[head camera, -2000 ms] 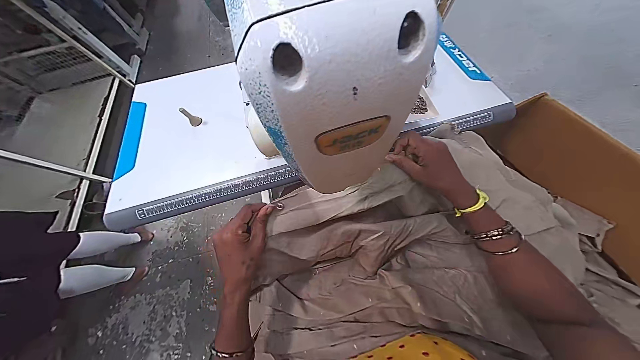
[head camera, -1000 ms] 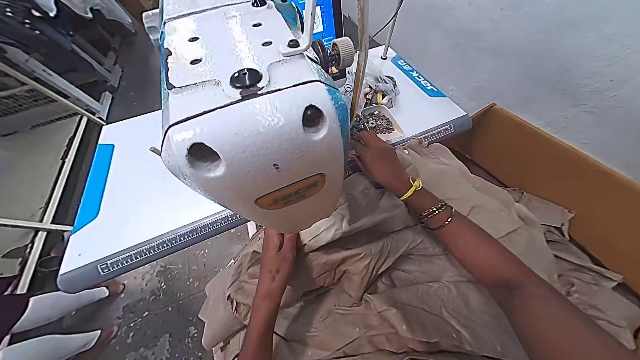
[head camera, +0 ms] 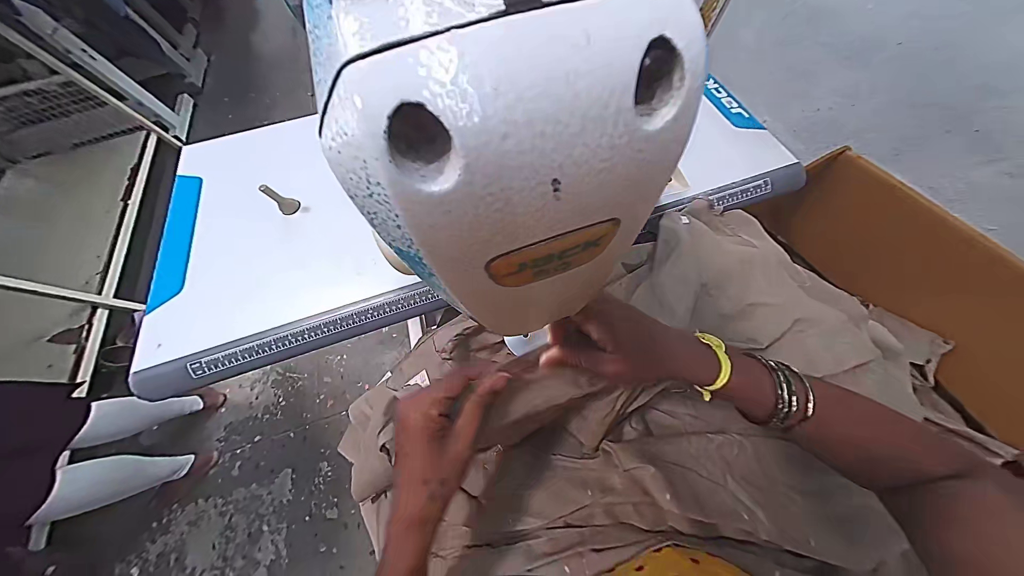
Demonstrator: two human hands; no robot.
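The large white head of a Jack sewing machine (head camera: 520, 160) hangs over the front edge of its white table (head camera: 240, 264). Beige fabric (head camera: 680, 472) spreads below it, gathered and creased. My right hand (head camera: 616, 340), with a yellow band and bangles at the wrist, pinches the fabric just under the machine head. My left hand (head camera: 448, 416), somewhat blurred, lies at the fabric to the left with fingers bent; whether it grips the cloth is unclear. The needle area is hidden behind the machine head.
A small pale spoon-shaped item (head camera: 280, 200) lies on the table's left part. A cardboard box (head camera: 904, 264) with fabric stands at the right. At the lower left are a person's legs in white (head camera: 132, 420). A metal rack (head camera: 104, 320) stands at the left.
My right hand has moved from near the table's edge, right of the machine head, to the fabric beneath the head. My left hand, partly hidden before, now shows clear of the head. The view has shifted.
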